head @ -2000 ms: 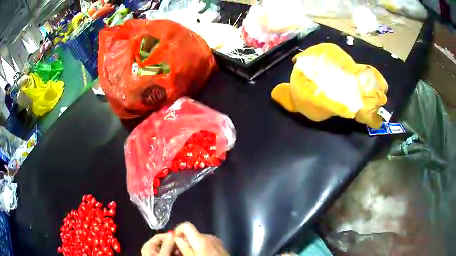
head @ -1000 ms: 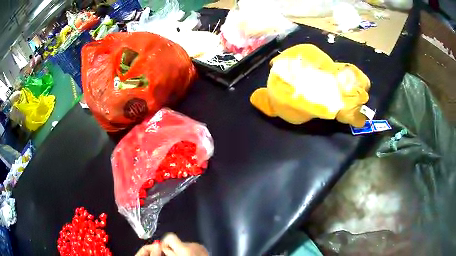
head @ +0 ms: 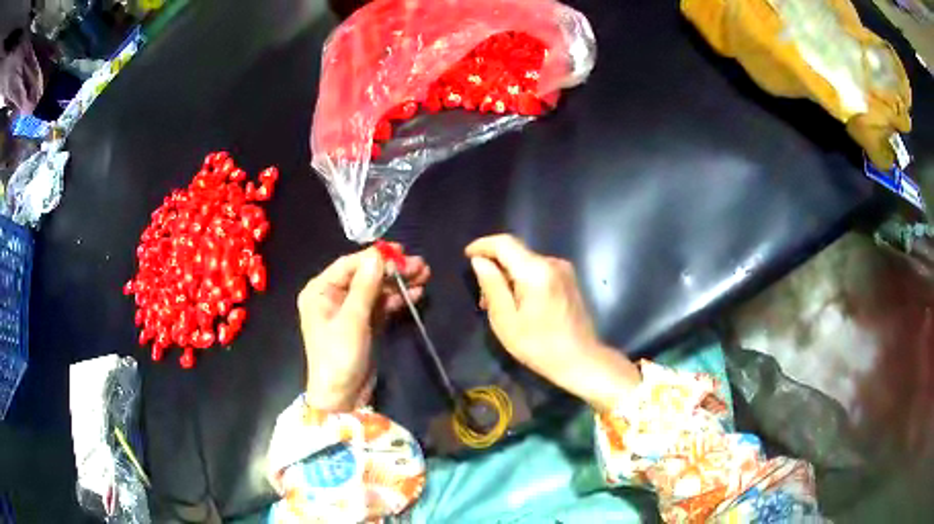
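Observation:
A thin metal rod (head: 428, 343) rises from the table edge, with a yellow coil (head: 481, 418) around its base. My left hand (head: 353, 312) holds a small red piece (head: 388, 252) between its fingertips at the rod's upper end. My right hand (head: 533, 307) is to the right of the rod, thumb and fingers close together; whether anything small is between them is hidden. A clear bag of red pieces (head: 492, 77) lies open beyond my hands. A heap of red pieces (head: 200, 256) lies to the left.
Black sheeting (head: 655, 194) covers the table. A yellow plush toy (head: 809, 56) is at the upper right. A clear packet (head: 105, 440) lies at the lower left. A blue basket (head: 14, 297) is at the left edge. Green cloth (head: 522, 486) covers my lap.
The view has tilted down, showing the rod, coil and both forearms. My hands, earlier close together at the bottom edge, are now apart. The orange bag has almost left the view.

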